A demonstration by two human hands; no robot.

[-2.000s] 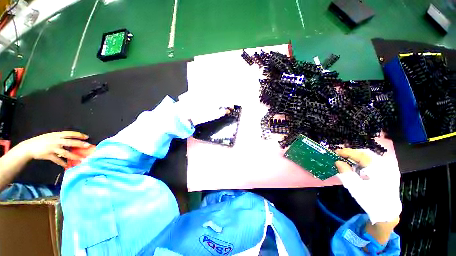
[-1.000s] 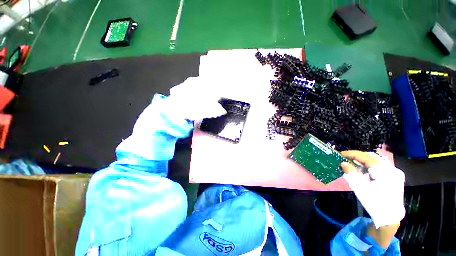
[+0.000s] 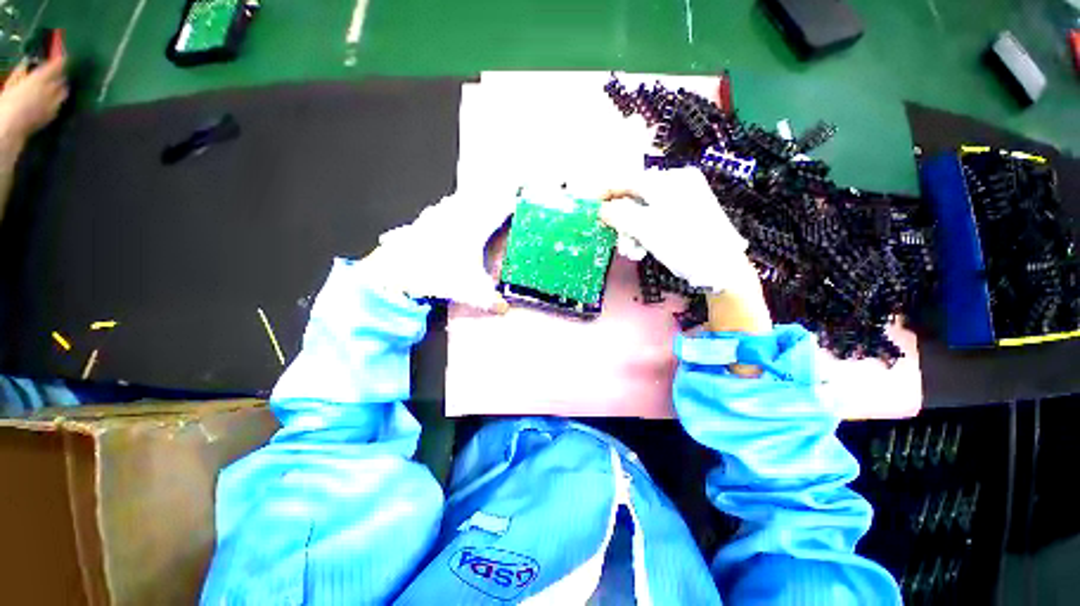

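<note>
The green circuit board [image 3: 557,249] lies over the black plastic housing [image 3: 552,303], whose dark edge shows below and at the left of the board. Whether the board is fully seated cannot be told. My left hand [image 3: 456,255], in a white glove, grips the housing's left side. My right hand [image 3: 681,225], gloved with bare fingertips, holds the board at its upper right corner. Both are over the pink work sheet [image 3: 521,385]. A heap of black toothed plastic strips [image 3: 817,249] lies right of my right hand.
A parts box [image 3: 957,249] of toothed strips stands at right, above the black board bin [image 3: 930,497]. A brown carton [image 3: 178,485] is lower left. The green belt [image 3: 474,36] carries a boarded housing [image 3: 211,26] and a black block [image 3: 811,24]. Another person's hand [image 3: 36,95] is upper left.
My right hand has brought the board left from beside the heap onto the housing. My left hand still holds the housing. The other person's hand has appeared at upper left since the last frame.
</note>
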